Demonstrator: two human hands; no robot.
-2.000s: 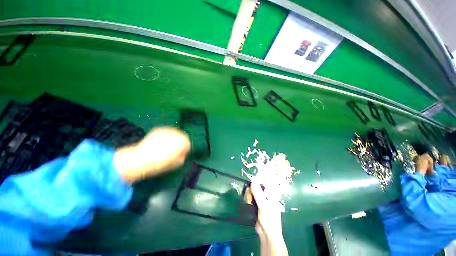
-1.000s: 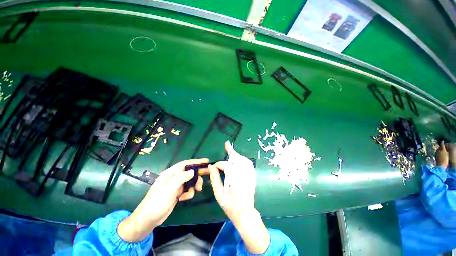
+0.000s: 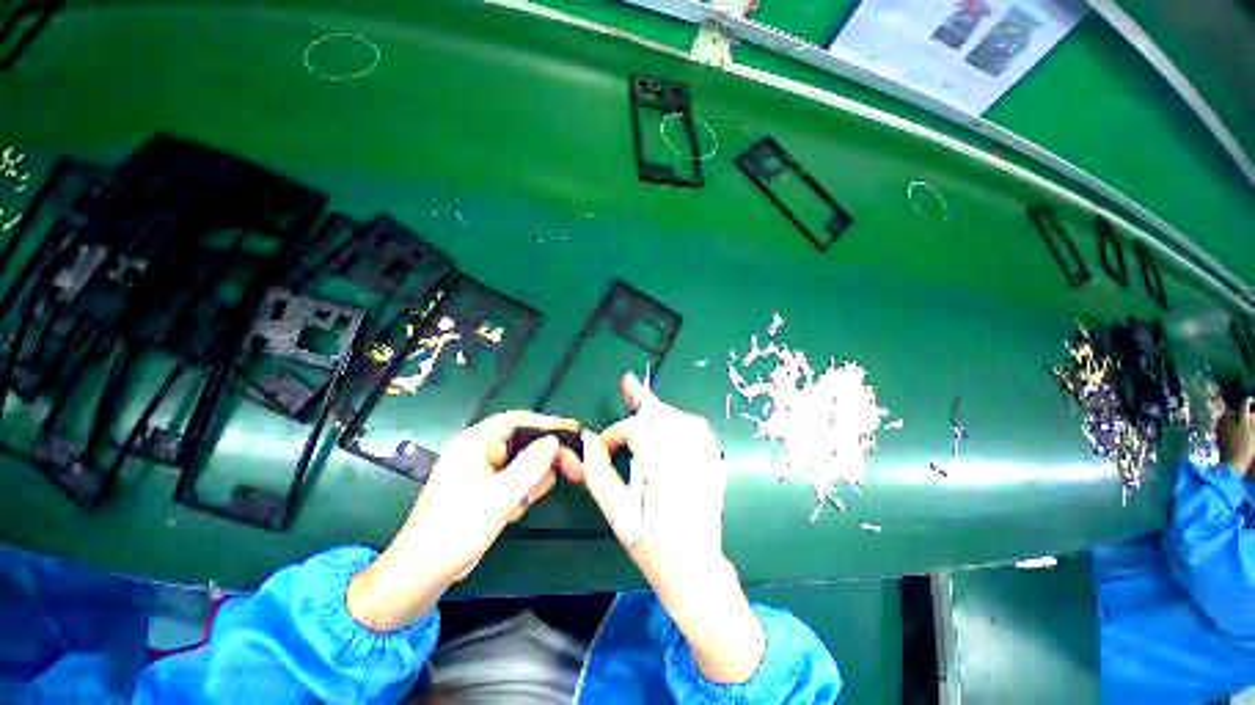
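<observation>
My left hand (image 3: 475, 489) holds a small black part (image 3: 534, 438) between thumb and fingers at the front middle. My right hand (image 3: 668, 475) pinches the part's right end, so the fingertips of both hands meet. A slim pale tip (image 3: 646, 373) shows beside a raised finger of my right hand; the rest of it is hidden. A black phone frame (image 3: 606, 320) lies on the green bench just behind my hands, partly covered by them. The part's far side is hidden by my fingers.
A large pile of black frames (image 3: 152, 276) lies left, with yellow strips (image 3: 430, 355) on its right side. White slips (image 3: 823, 424) lie right. Two single frames (image 3: 666, 131) (image 3: 796, 192) lie at the back. A neighbour's blue sleeve (image 3: 1211, 517) shows far right.
Since the oldest frame, my right hand has left the large frame and both hands have come together on the small part. Over the last second they have barely moved; the view has shifted slightly.
</observation>
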